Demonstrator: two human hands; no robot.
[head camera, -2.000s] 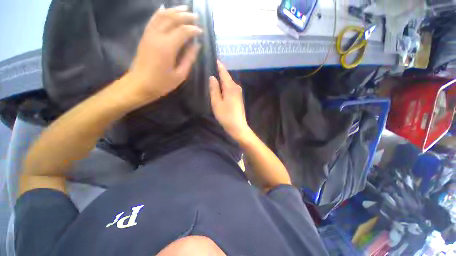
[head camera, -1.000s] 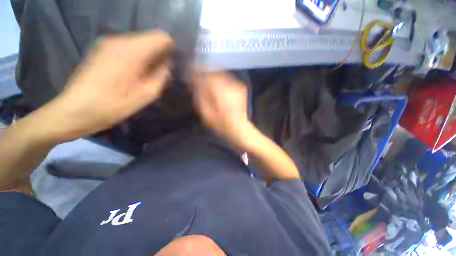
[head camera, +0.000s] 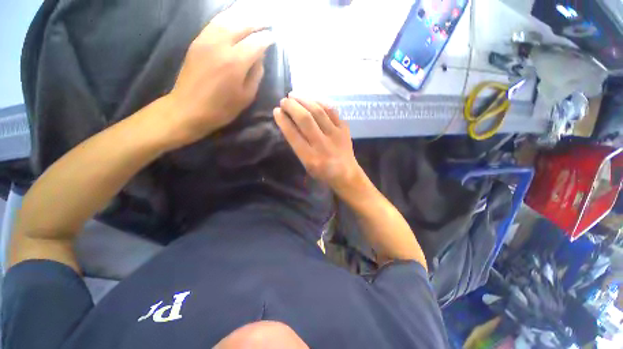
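A large dark garment piece (head camera: 116, 68) lies over the table's front edge and hangs to my lap. My left hand (head camera: 222, 71) rests on it near its right edge, fingers bent toward the bright glare; its fingertips are partly washed out. My right hand (head camera: 317, 136) is at the garment's right edge by the table front, fingers together and curled on the cloth edge. The sewing machine's needle area is not visible in the glare at the top.
A smartphone (head camera: 425, 41) with a lit screen lies on the table, right of the glare. Yellow scissors (head camera: 486, 110) lie at the right front edge, by the printed ruler (head camera: 389, 109). Dark cloth hangs below in a blue frame (head camera: 509, 198). A red basket (head camera: 570, 187) stands at the far right.
The view has shifted, showing more of the table and phone. My hands, blurred and close together a second ago, are now apart, the left farther up the cloth and the right at its edge.
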